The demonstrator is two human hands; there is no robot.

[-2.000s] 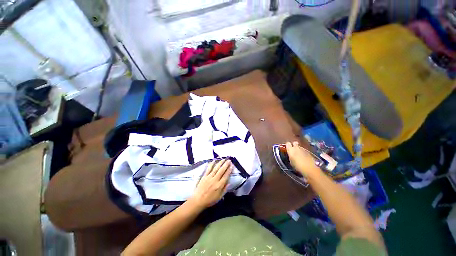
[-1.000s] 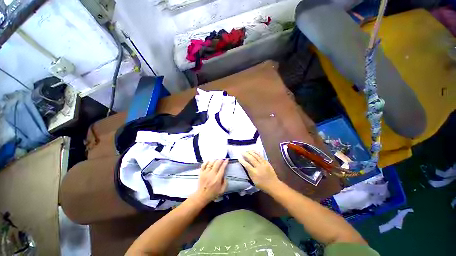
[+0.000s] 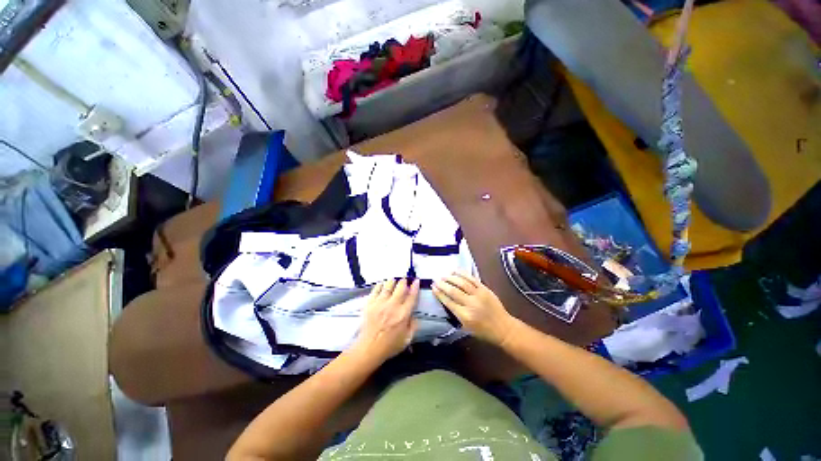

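Note:
The garment (image 3: 320, 261), white inside with black strips and black cloth at its left and back, lies over the padded brown arm of the pressing table. My left hand (image 3: 391, 315) and my right hand (image 3: 470, 304) lie side by side at its near right part, fingertips at a dark seam line. Whether the fingers pinch the cloth is hard to tell. The steam iron (image 3: 551, 277), with an orange-brown handle, rests on the brown cover right of my right hand, touched by neither hand.
A wrapped hose (image 3: 673, 171) hangs at the right and runs to the iron. A blue basket (image 3: 720, 315) with white scraps is beyond the iron. A blue block (image 3: 252, 176) stands at the back left. A grey padded board (image 3: 657, 117) lies over yellow cloth (image 3: 774, 99).
My right hand has let go of the iron and moved left onto the garment. My left hand has stayed on the garment, now with its fingertips at the seam line.

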